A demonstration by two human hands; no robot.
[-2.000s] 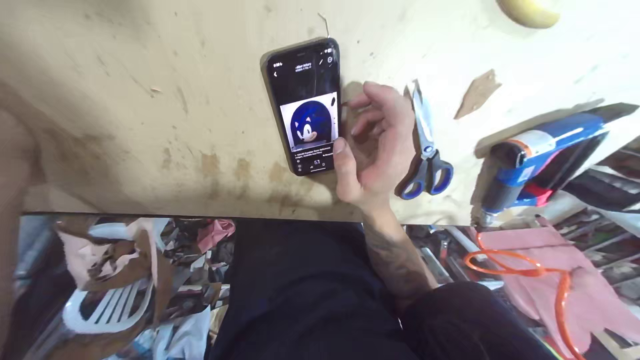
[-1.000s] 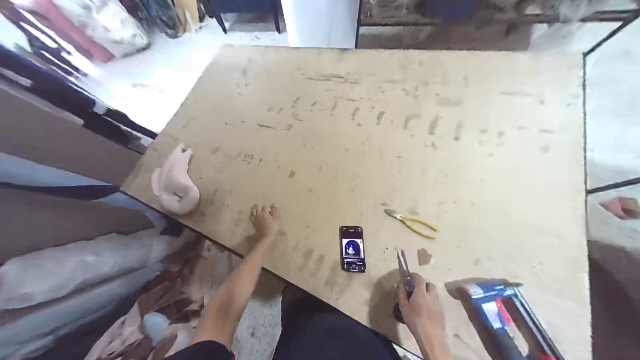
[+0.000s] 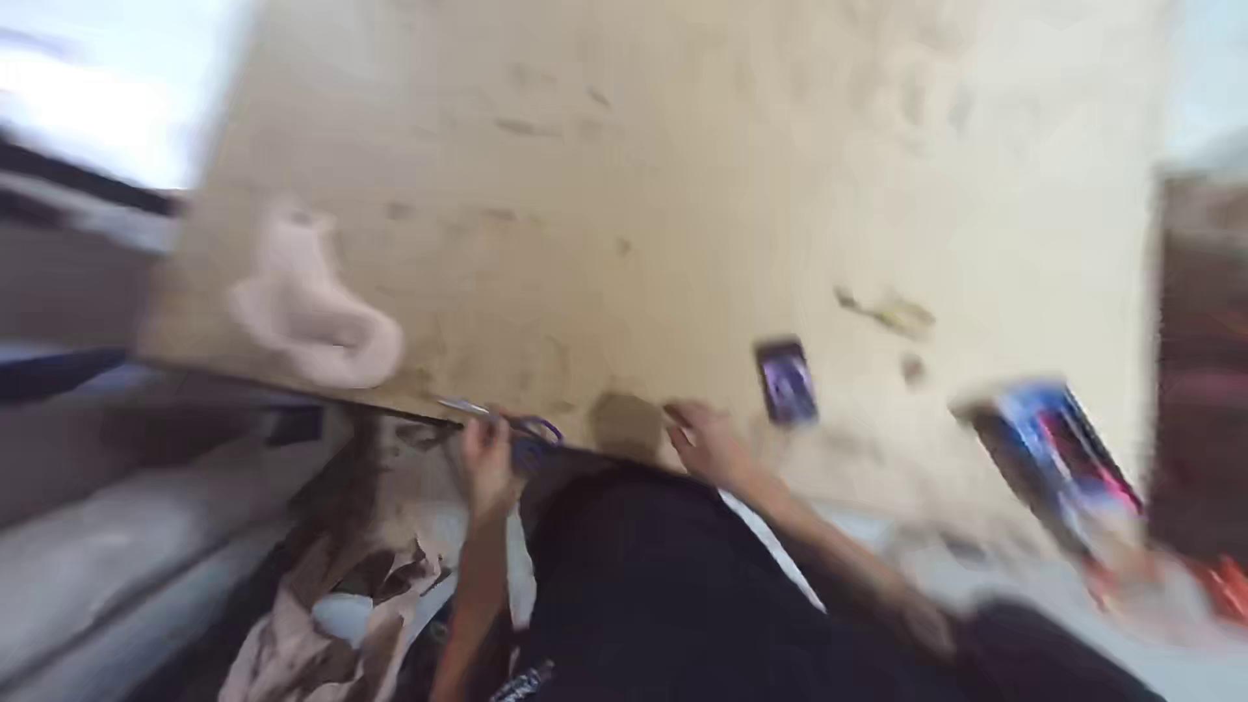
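Observation:
At the table's near edge my left hand (image 3: 487,458) holds a pair of scissors (image 3: 534,434) with blue-edged handles, their blades pointing left. My right hand (image 3: 707,444) rests at the same edge, farther right, fingers a little spread and nothing seen in them. A phone (image 3: 787,380) with its screen lit lies to the right of that hand. Beyond it are yellow-handled pliers (image 3: 889,312) and a small brown scrap (image 3: 913,369). A pale pink, curved piece (image 3: 317,302) that looks like soft material lies at the left of the table. The view is blurred by motion.
The wooden table top (image 3: 663,146) spreads out ahead. A blue, black and red object (image 3: 1058,448) lies near its right front corner. Below the left front edge are pink and brown scraps (image 3: 322,624). An orange thing shows at the far right.
The scissors, in my right hand one second ago, are now in my left hand. My right hand has moved left of the phone. The view has shifted a lot.

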